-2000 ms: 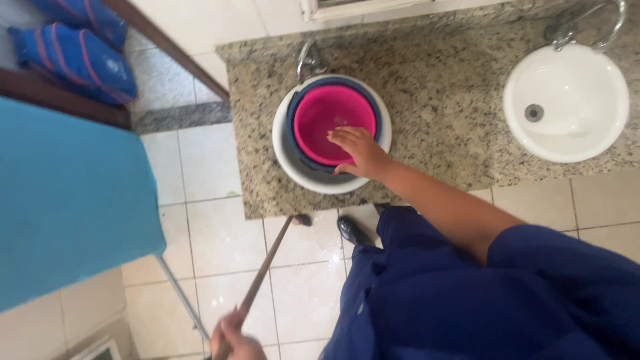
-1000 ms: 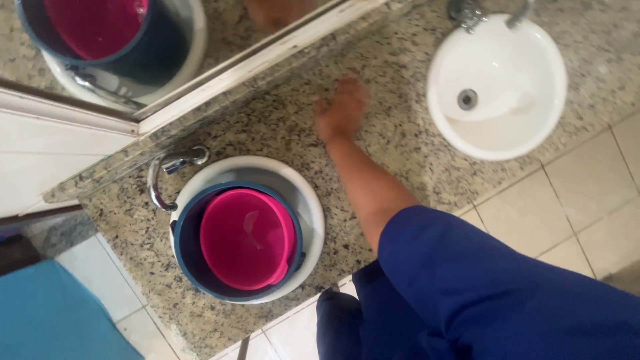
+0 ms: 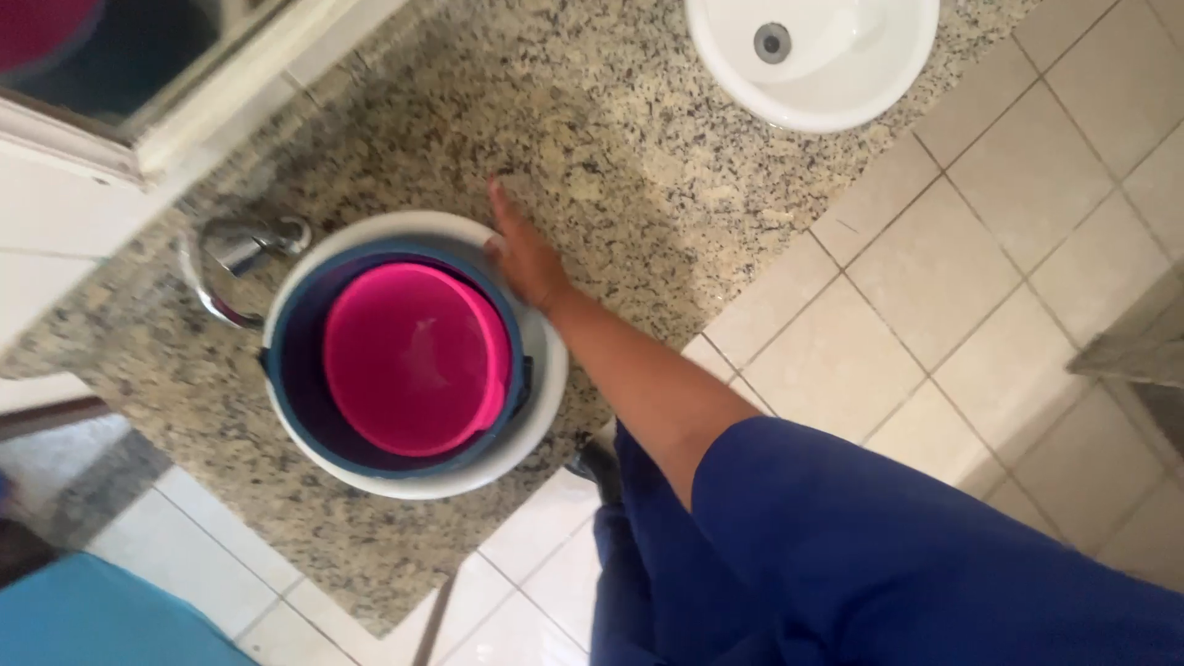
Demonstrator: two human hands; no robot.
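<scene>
My right hand point(image 3: 527, 259) is at the right rim of a white round sink basin point(image 3: 546, 388), its fingers apart over the granite countertop point(image 3: 592, 157); whether it touches the rim is hard to tell. It holds nothing. A blue bucket point(image 3: 301, 388) stands in that basin, with a pink bucket point(image 3: 407, 361) nested inside it. A chrome faucet point(image 3: 240, 250) rises at the basin's left. My left hand is out of the picture. Part of a wooden stick point(image 3: 435, 620) shows below the counter's edge.
A second white sink point(image 3: 832, 83) with a drain is set in the counter at the upper right. A framed mirror point(image 3: 139, 55) borders the upper left. A light blue panel point(image 3: 111, 615) is at the lower left. Beige floor tiles point(image 3: 842, 361) lie past the counter's front edge.
My right hand was over the pink bucket, then on the countertop between the sinks, and is now beside the basin with the buckets. My left hand, earlier on the stick, has left the view. The view has turned.
</scene>
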